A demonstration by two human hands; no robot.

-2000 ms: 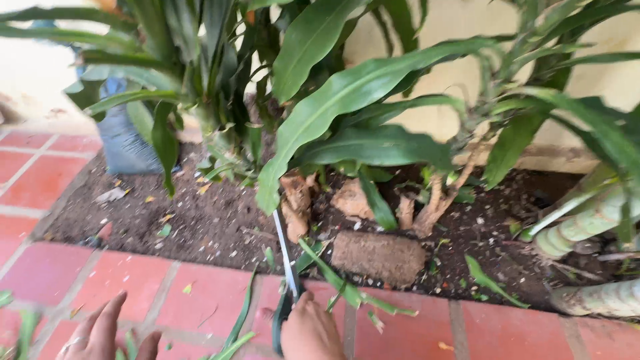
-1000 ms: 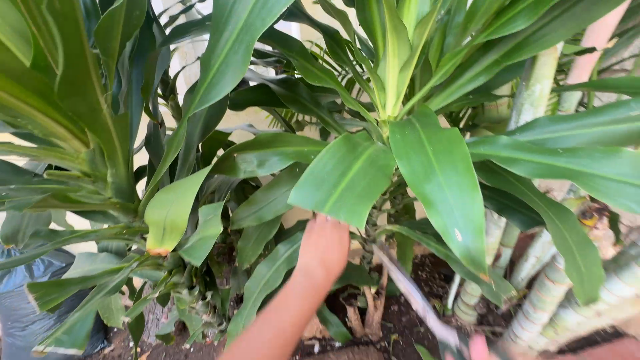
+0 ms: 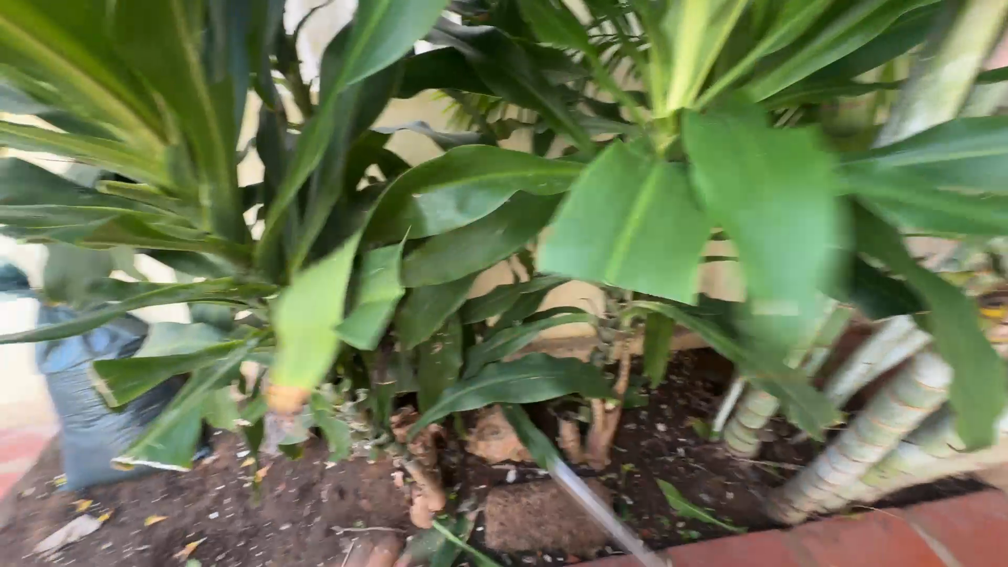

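Observation:
The long metal blade of a cutting tool (image 3: 602,512) rises from the bottom edge, blurred, its tip at a low hanging green leaf (image 3: 531,433). Its handle and my right hand are out of view. Blurred fingertips, apparently of my left hand (image 3: 382,550), show at the bottom edge near narrow green leaf pieces (image 3: 461,543); what they hold cannot be told. Above hang broad strap-like leaves, one with a straight-cut end (image 3: 630,224). A yellowish leaf with a brown tip (image 3: 311,323) hangs at centre left.
A filled blue-grey plastic bag (image 3: 102,394) stands at the left on dark soil (image 3: 276,496). A brown brick or block (image 3: 543,516) lies at the bottom centre. Thick ringed stems (image 3: 874,433) lean at the right, by a red tile edge (image 3: 945,531). A pale wall stands behind.
My left arm, among the leaves a second ago, has dropped to the bottom edge. My right hand has gone out of view. The view has risen from the tiled ground to the foliage.

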